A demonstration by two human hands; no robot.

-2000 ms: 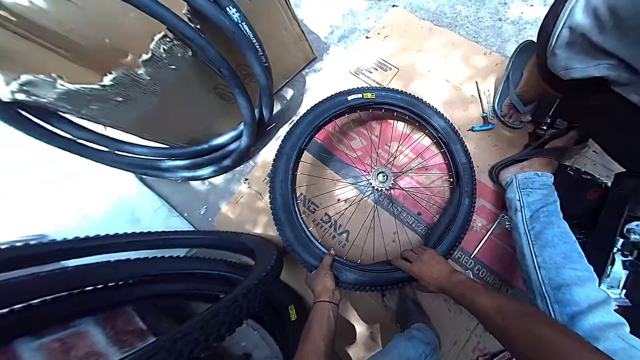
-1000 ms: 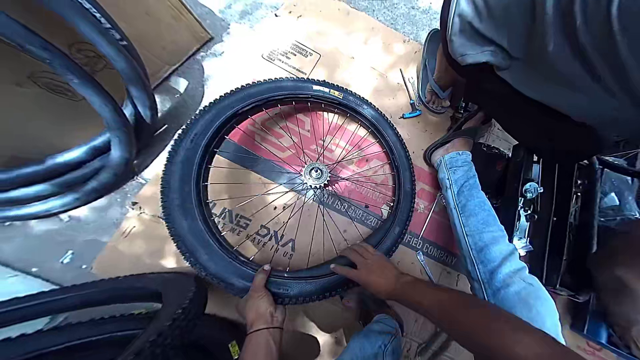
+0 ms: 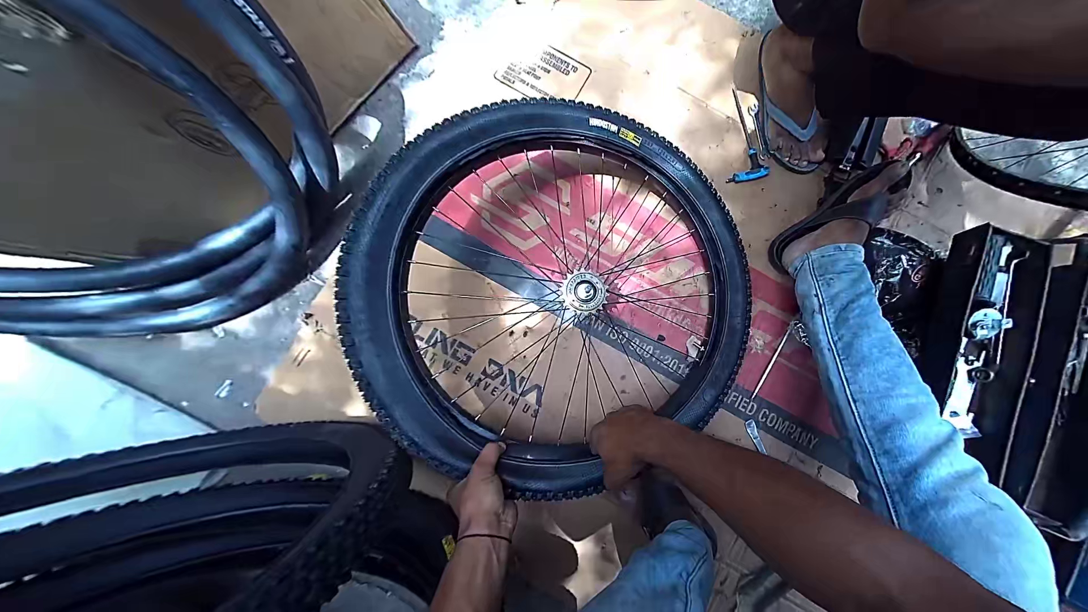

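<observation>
A bicycle wheel with a knobby black tyre lies over printed cardboard, its spokes running to a metal hub with a small sprocket. At the near edge of the rim, my left hand grips the tyre, thumb on the rim side and the fingers hidden beneath. Just right of it, my right hand is closed over the rim and tyre, knuckles up; its fingertips are hidden. Along the near side the tyre bead and rim show between the two hands.
Coiled black inner tubes or tyres are at upper left, and knobby tyres are stacked at lower left. A blue-handled tool lies near another person's sandalled foot. Right of my jeans leg are a spanner and a dark toolbox.
My right hand has gone from lying flatter on the tyre to being curled over the rim. My left hand stays at the near edge. The view has shifted.
</observation>
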